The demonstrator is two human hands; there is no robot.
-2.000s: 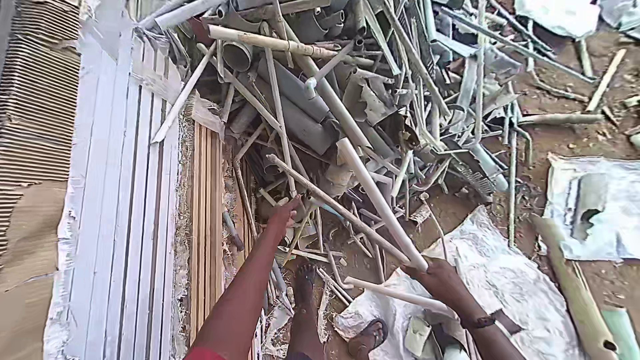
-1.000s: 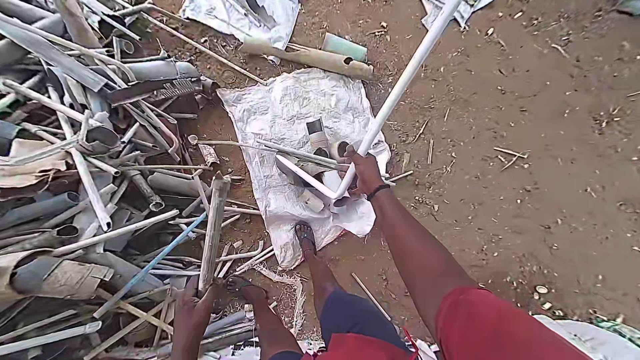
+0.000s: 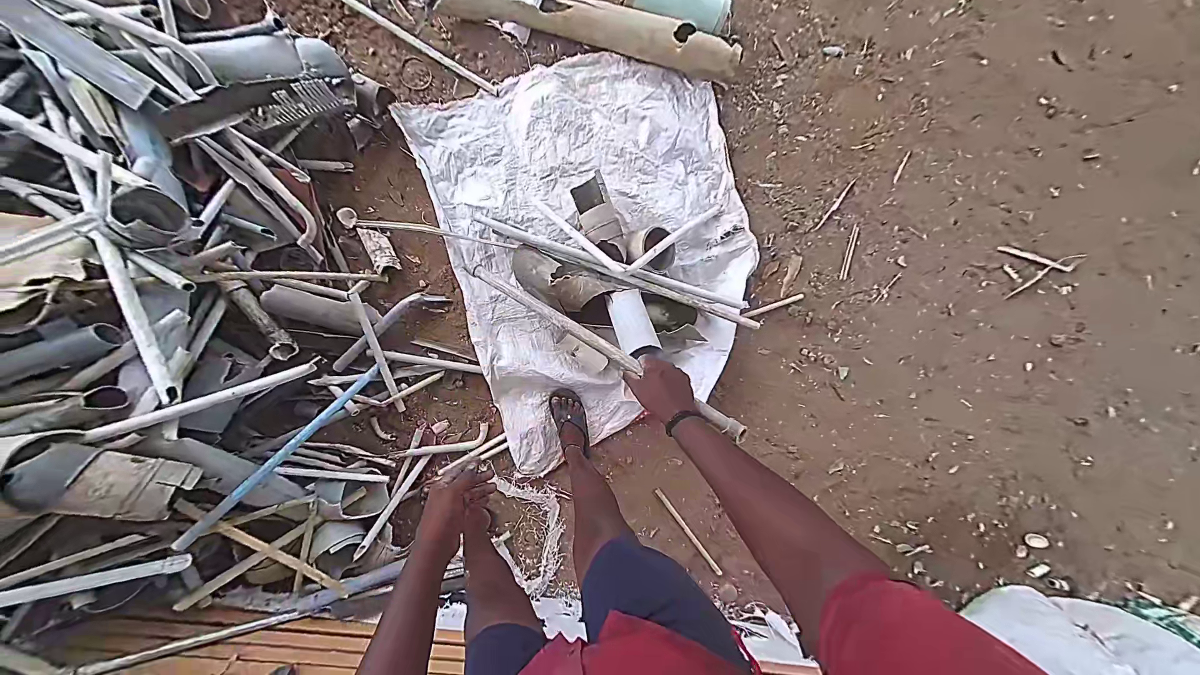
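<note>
My right hand (image 3: 662, 386) grips a long, pale plastic pipe (image 3: 553, 317) that slants across the lower part of a white woven sack (image 3: 609, 112) spread on the dirt. Beneath and around that pipe lie several thin pipes (image 3: 619, 267), a short white pipe piece (image 3: 633, 323) and broken wider pipe pieces (image 3: 562, 281). Lower left, my left hand (image 3: 461, 502) holds nothing that I can see, its fingers loosely bent beside the edge of the scrap heap.
A heap of mixed scrap pipes (image 3: 187, 281) fills the left side. Beyond the sack lies a wide, cracked tan pipe (image 3: 600, 33). My sandalled foot (image 3: 569, 417) is at the sack's near edge. Wooden slats (image 3: 234, 642) run along the bottom left.
My left hand has let go of the thick stick it held one second ago. The long white pipe that my right hand held raised then has been lowered over the sack.
</note>
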